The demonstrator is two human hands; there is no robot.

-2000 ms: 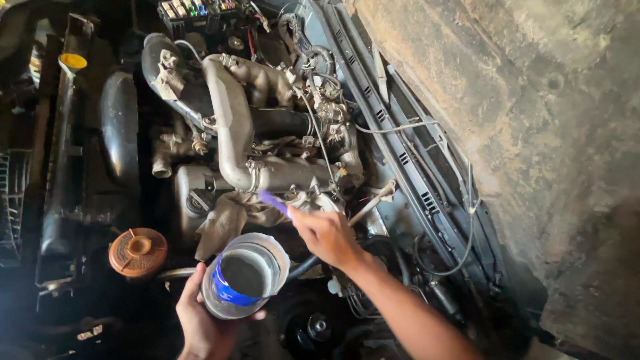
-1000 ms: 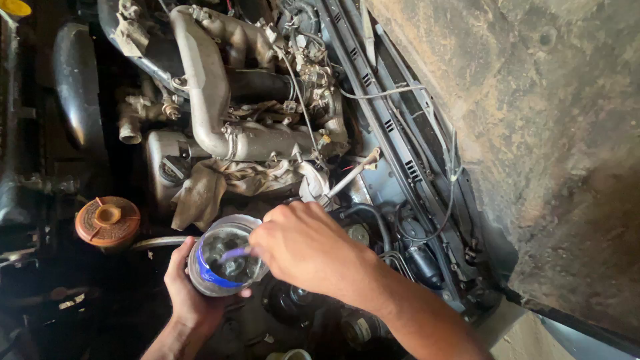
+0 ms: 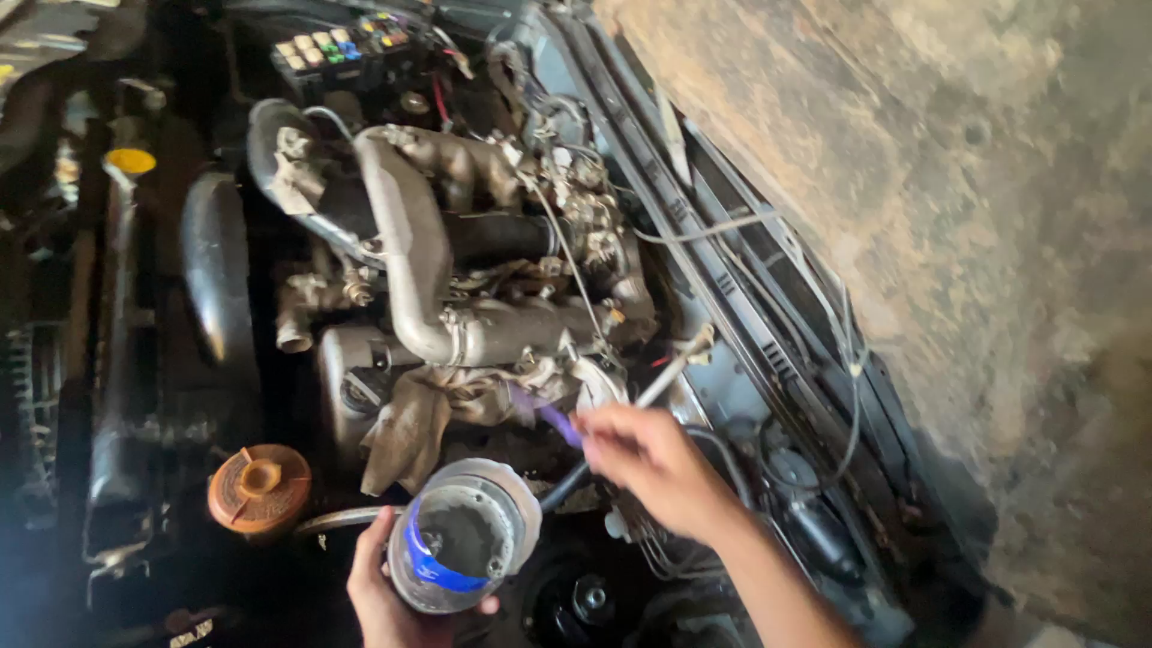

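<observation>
In my left hand (image 3: 396, 576) is a cut clear plastic container (image 3: 463, 535) with a blue label band, holding grey, bubbly liquid. My right hand (image 3: 648, 463), up and to the right of it, grips a purple-handled brush or similar tool (image 3: 560, 423), whose far end is blurred. That end is over or against a dirty crumpled cloth (image 3: 409, 427) lying along the engine; whether it touches cannot be told. Just above the cloth runs the metal intake manifold (image 3: 540, 328), with a curved metal pipe (image 3: 409, 243) joined to it.
An orange-brown reservoir cap (image 3: 259, 488) lies left of the container. A fuse box (image 3: 333, 54) sits at the top, and a yellow cap (image 3: 130, 162) at upper left. A loose cable (image 3: 850, 387) hangs by the cowl edge (image 3: 693, 225) on the right.
One second ago the purple tool was in the container; my right hand has since lifted it out, up and to the right. My left hand still holds the container.
</observation>
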